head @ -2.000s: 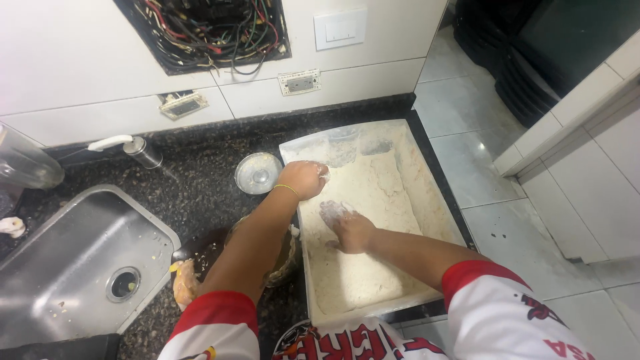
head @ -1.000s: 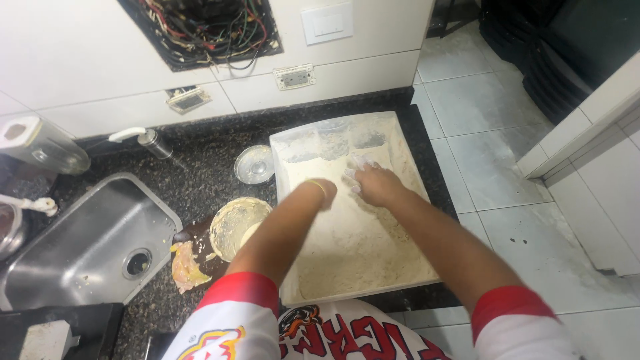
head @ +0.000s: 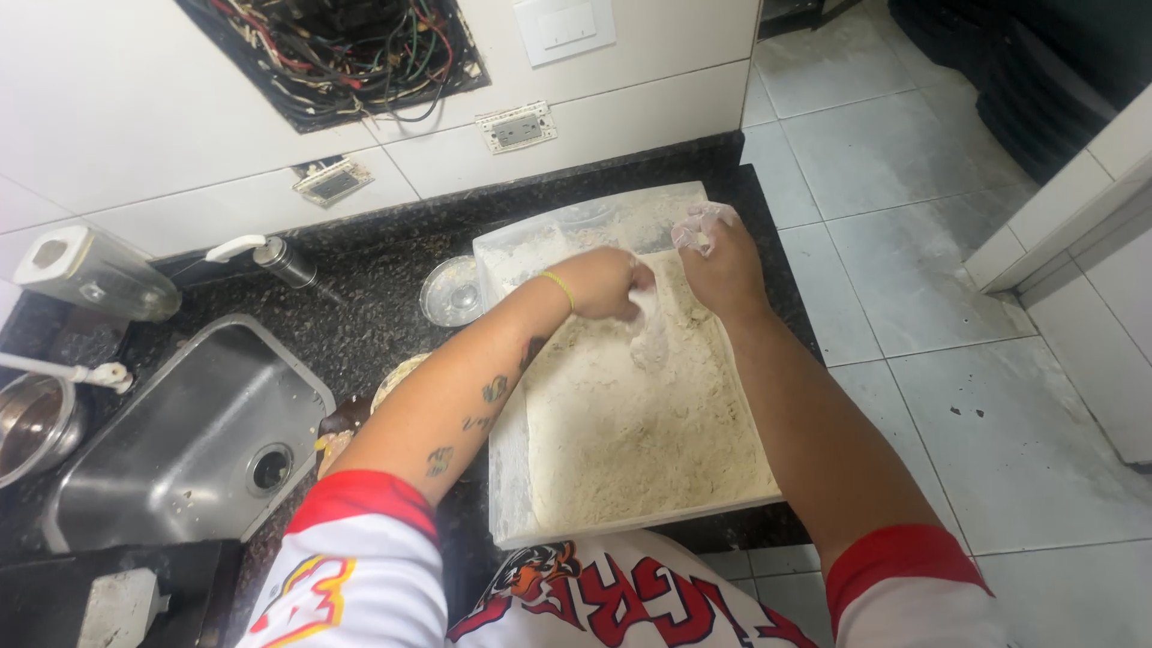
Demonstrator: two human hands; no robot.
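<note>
A translucent plastic bin (head: 500, 504) stands on the dark granite counter, holding a broad layer of pale flour (head: 621, 450), clumpy on its near side. My left hand (head: 616, 288) hangs over the flour near the bin's middle, fingers bent down, with a blurred whitish patch beneath them; whether it grips anything I cannot tell. At the bin's far right corner is my right hand (head: 711, 243), its flour-coated fingers curled; what lies inside them is not clear. A round metal lid or dish (head: 452, 291) rests left of the bin. A bowl (head: 396, 382) is mostly hidden behind my left forearm.
A steel sink (head: 189, 432) lies to the left, with a soap dispenser (head: 286, 261) and a clear plastic container (head: 108, 274) behind it. A metal pot (head: 40, 423) sits far left. Wall outlets (head: 517, 131) and an opening with exposed wires (head: 351, 54) are above the counter.
My right hand has moved from the middle of the bin to its far right corner. My left hand, earlier at the bin's left part, is now nearer its middle.
</note>
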